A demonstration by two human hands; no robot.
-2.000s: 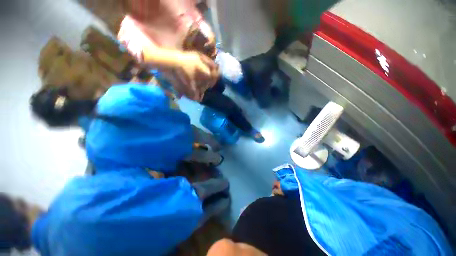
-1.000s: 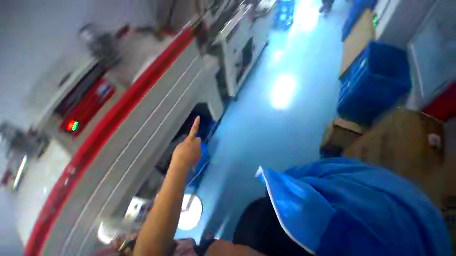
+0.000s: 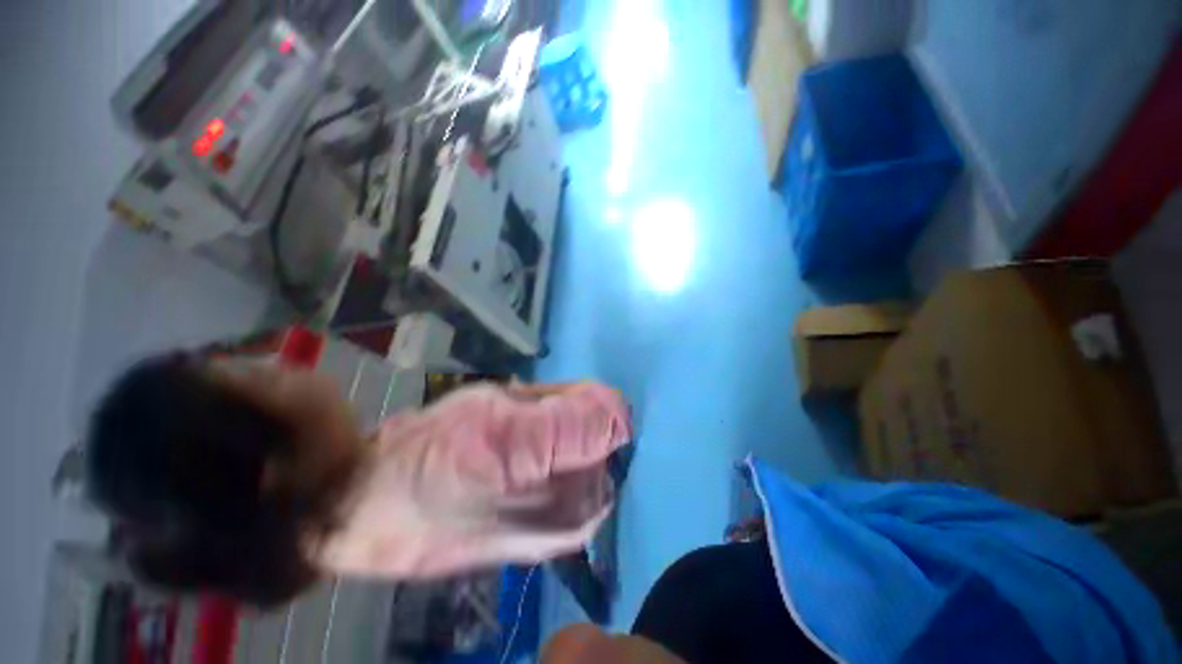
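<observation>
A blue cloth jacket with white edging (image 3: 959, 564) fills the lower right, close to me, beside the black cloth on my body. A small, dark, skin-like patch shows at its left edge. It may be part of my right hand (image 3: 745, 529), but its fingers and grip cannot be made out. A blurred skin-coloured patch (image 3: 594, 645) is cut off by the bottom edge. I cannot tell which body part it is. My left hand cannot be identified in view.
A dark-haired person in a pink top (image 3: 499, 474) stands close on the left, by a red-edged bench. White machines (image 3: 486, 247) stand farther along. On the right are a blue crate (image 3: 862, 169), a small carton (image 3: 843, 350) and a large brown carton (image 3: 1018, 389). The glossy floor (image 3: 694, 350) runs between.
The view has swung from several people and a white fan to the aisle. The bare arm pointing a finger one second ago is gone. The person in pink now shows at the left.
</observation>
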